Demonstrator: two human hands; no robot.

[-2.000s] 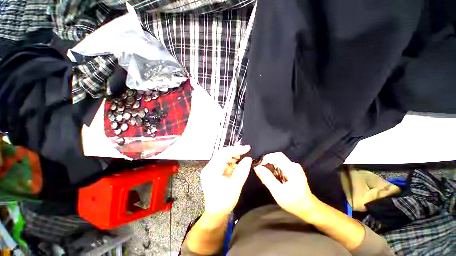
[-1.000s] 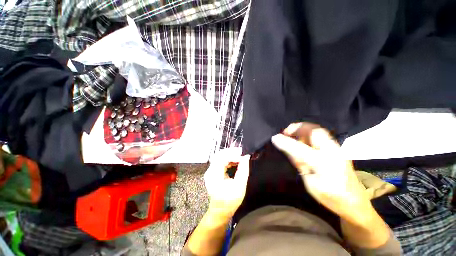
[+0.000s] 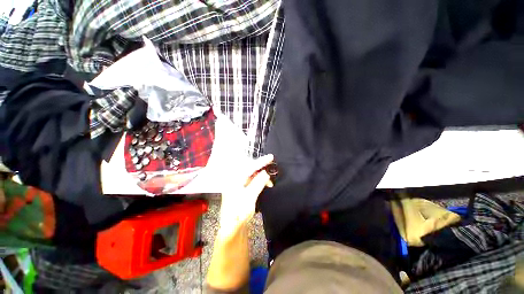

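Note:
The black garment (image 3: 345,103) lies over the table and hangs over its front edge. My left hand (image 3: 250,182) pinches the garment's left edge between thumb and fingers. A dark button (image 3: 272,169) shows at the fingertips against the cloth. My right hand cannot be made out; a blurred tan patch at the lower right rim is too unclear to name. No needle or thread can be seen.
Many loose buttons (image 3: 148,150) lie on red plaid cloth (image 3: 195,138), beside a clear plastic bag (image 3: 172,95). Plaid cloth (image 3: 224,74) lies behind. A red stool (image 3: 123,244) stands at lower left. Black cloth (image 3: 46,138) is heaped left; beige cloth (image 3: 422,221) is right.
My right hand has moved away from the cloth and out of clear view. My left hand still pinches the edge, now slightly higher and further left. The view has shifted slightly.

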